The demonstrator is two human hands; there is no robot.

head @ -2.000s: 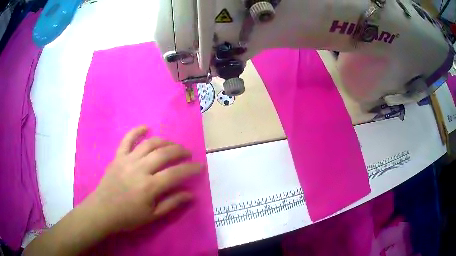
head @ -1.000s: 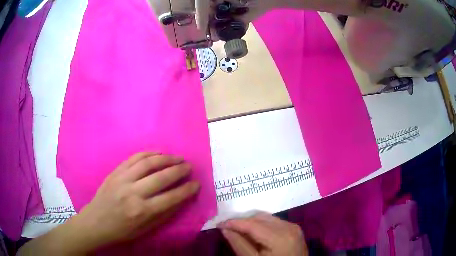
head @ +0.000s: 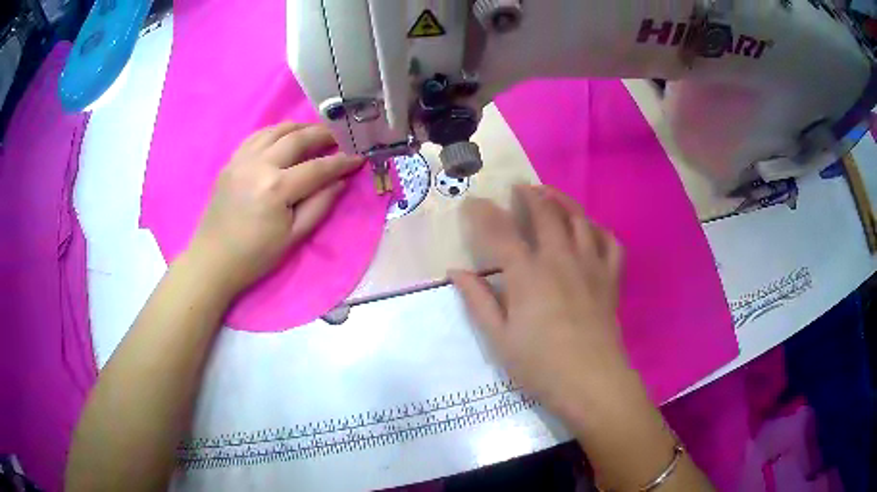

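The large bright pink panel [head: 317,274] lies left of and under the brassy presser foot [head: 383,178], its curved end towards me on the machine bed and table. My left hand [head: 274,197] rests flat on this panel, fingertips close to the left of the foot, pressing rather than gripping. My right hand [head: 543,264] is blurred, fingers spread, over the beige bed [head: 433,245] and the left edge of the smaller pink panel [head: 673,279]. It seems to hold nothing. The needle tip is too small to make out.
The white sewing machine head [head: 596,43] spans the top. A layered pink pile [head: 38,250] lies at far left, with a blue plastic object [head: 104,53] beside it. A printed ruler [head: 356,428] marks the front edge. Crumpled pink pieces [head: 769,432] hang below the table at right.
The large panel has moved away from me under the foot, so its curved end now lies on the bed. My left hand has moved up beside the foot. My right hand has moved up from the table edge.
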